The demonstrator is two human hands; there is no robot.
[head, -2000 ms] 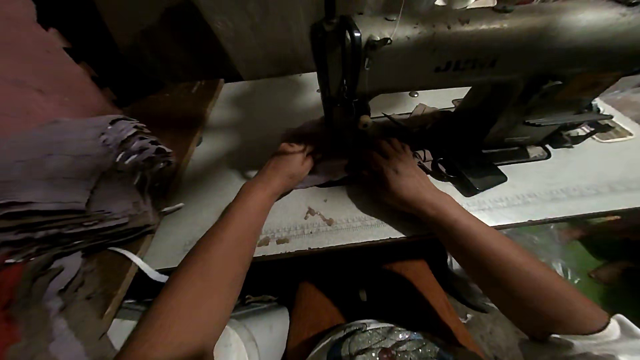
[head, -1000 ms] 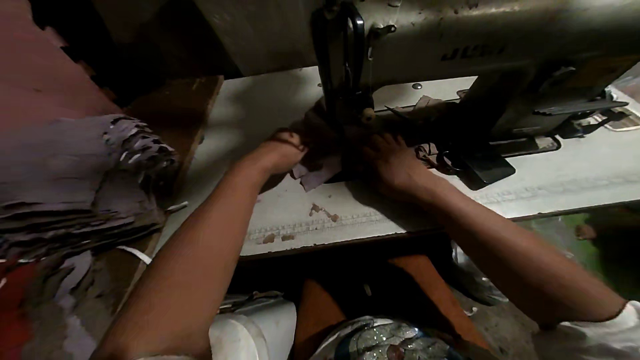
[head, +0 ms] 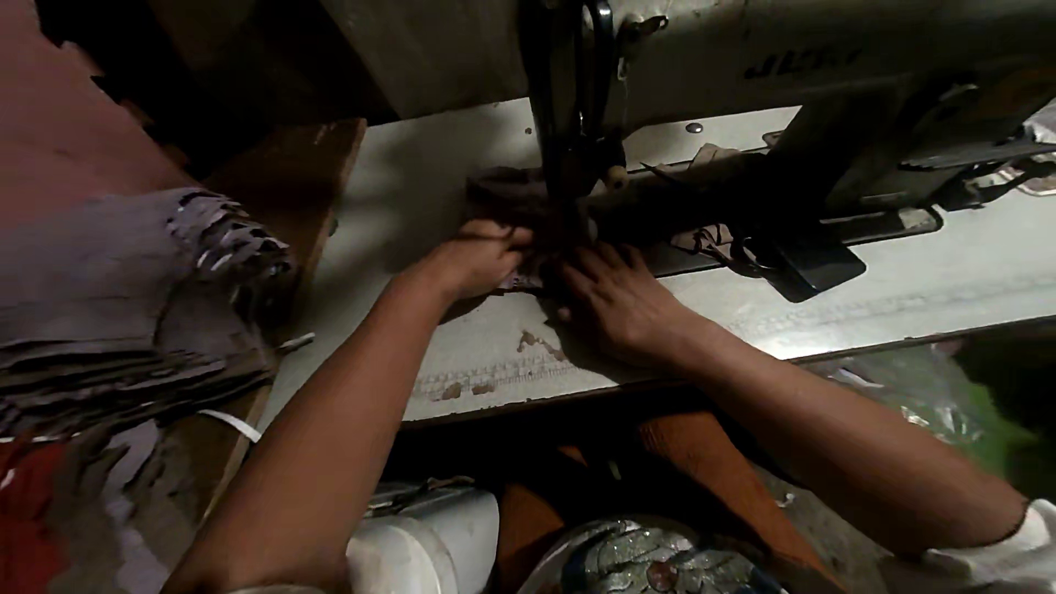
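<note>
A small piece of dark purplish fabric [head: 505,191] lies on the white sewing table [head: 511,342], partly under the needle area of an industrial sewing machine [head: 726,70]. My left hand [head: 477,262] is on the fabric's left side, its fingers curled and gripping the cloth near the front edge. Flat, with fingers spread, my right hand [head: 615,301] rests just right of the fabric and in front of the needle area; its fingertips are in shadow, so whether they touch cloth cannot be told. The presser foot and needle are too dark to make out.
Stacked greyish-purple cut fabric pieces [head: 91,280] lie at the left beside a wooden board [head: 330,181]. Red and grey scraps [head: 33,503] hang below them. A black plate [head: 813,268] sits right of the machine's needle area, with fabric scraps [head: 714,239] near it. White containers [head: 412,553] stand below the table.
The fabric under my left hand has shifted and turned; a corner that stuck out toward me a second ago is now mostly under the hand. My right hand has stayed near the needle area.
</note>
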